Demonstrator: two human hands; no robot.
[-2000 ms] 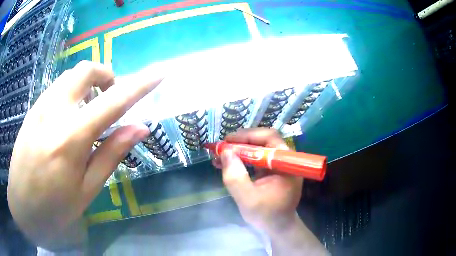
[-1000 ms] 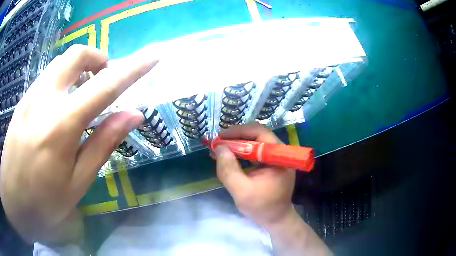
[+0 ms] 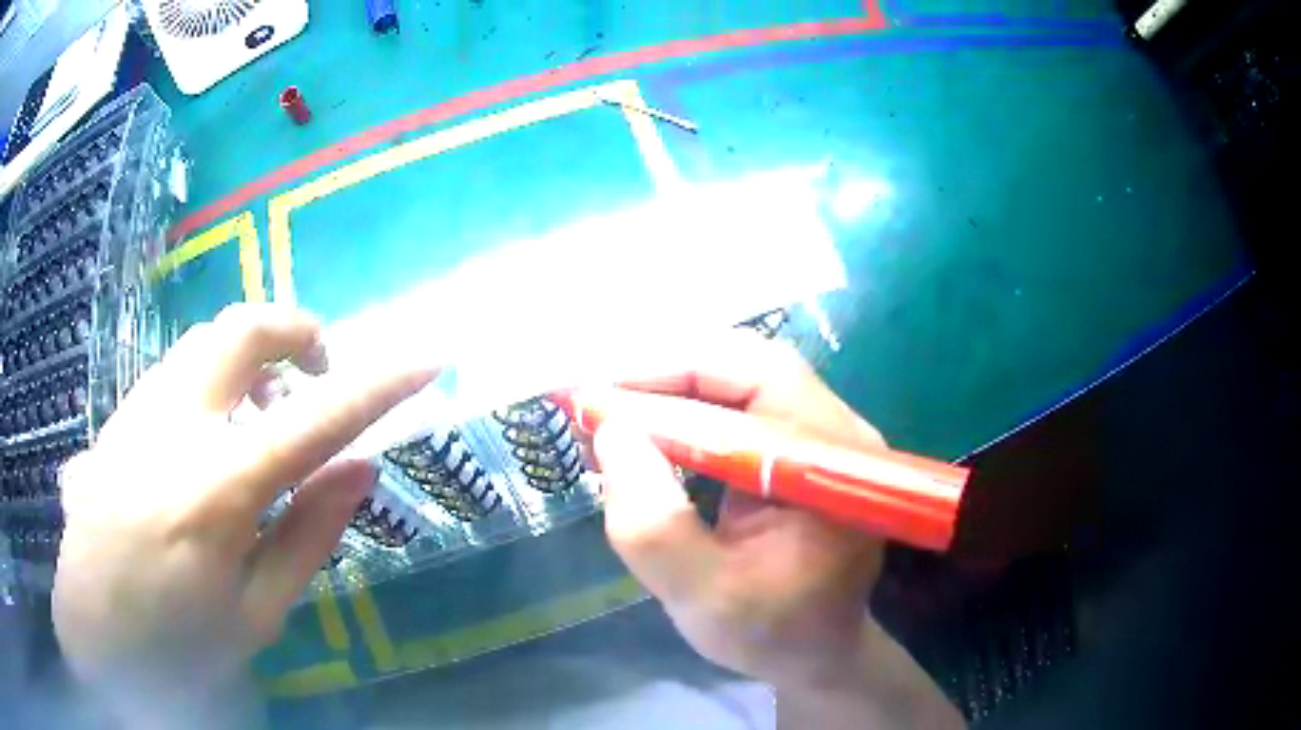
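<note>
A clear blister tray [image 3: 614,271] lies tilted on the green mat, its upper part glaring white. Rows of dark ring-like components [image 3: 542,445] show along its near side. My left hand [image 3: 186,485] is at the tray's left end, thumb and forefinger spread over the edge; whether it grips the tray is hard to tell in the glare. My right hand [image 3: 763,528] holds a red marker pen [image 3: 813,478], its tip at the upper part of a middle row. My right hand covers the rows on the right.
Another filled tray [image 3: 64,307] stands at the left. A small red cap [image 3: 294,104], a white fan [image 3: 228,36], a blue tube [image 3: 381,16] and a thin metallic stick [image 3: 654,114] lie on the far side. Coloured tape lines cross the green mat [image 3: 1027,243].
The view has shifted, so the fan and cap now show. The marker tip has moved from the near end of a row up to its upper part. My right hand now covers the right rows.
</note>
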